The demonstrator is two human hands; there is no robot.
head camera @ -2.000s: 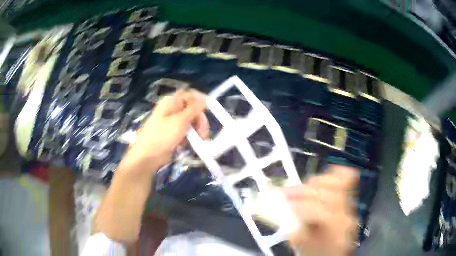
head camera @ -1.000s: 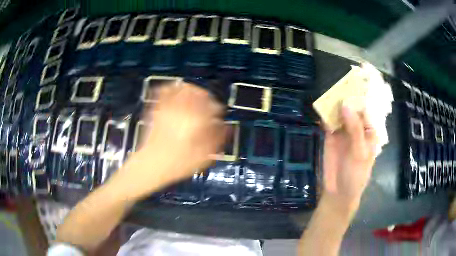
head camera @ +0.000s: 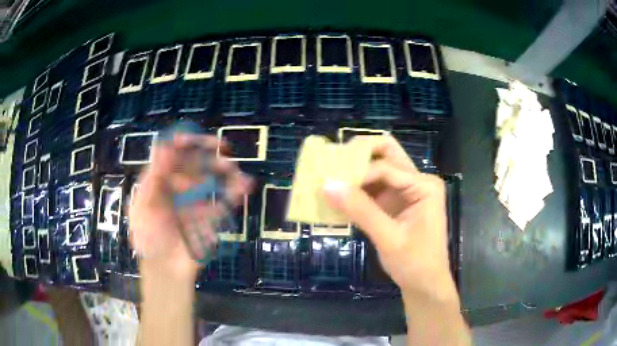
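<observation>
My left hand [head camera: 159, 203], blurred, holds a dark blue phone front housing [head camera: 201, 196] above the left part of the black blister tray [head camera: 270, 292]. My right hand [head camera: 406, 216] pinches a cream-yellow adhesive piece on backing [head camera: 323, 177] between thumb and fingers, over the tray's middle. The piece and the housing are apart. Below them, rows of housings lie in the tray, many with a cream gasket [head camera: 242, 143] around the window. The hands hide parts of the middle and lower rows.
Cream-white backing paper [head camera: 522, 152] lies piled on the bench [head camera: 480, 223] at right. Neighbouring trays with ringed housings stand at left [head camera: 57, 169] and far right [head camera: 587, 196]. A green strip [head camera: 270, 17] runs behind. White perforated sheets [head camera: 111, 321] show at lower left.
My left hand now holds a housing lifted above the tray. My right hand has moved left from the paper pile with the cream-yellow piece. The white sheet held two seconds ago is gone from the hands.
</observation>
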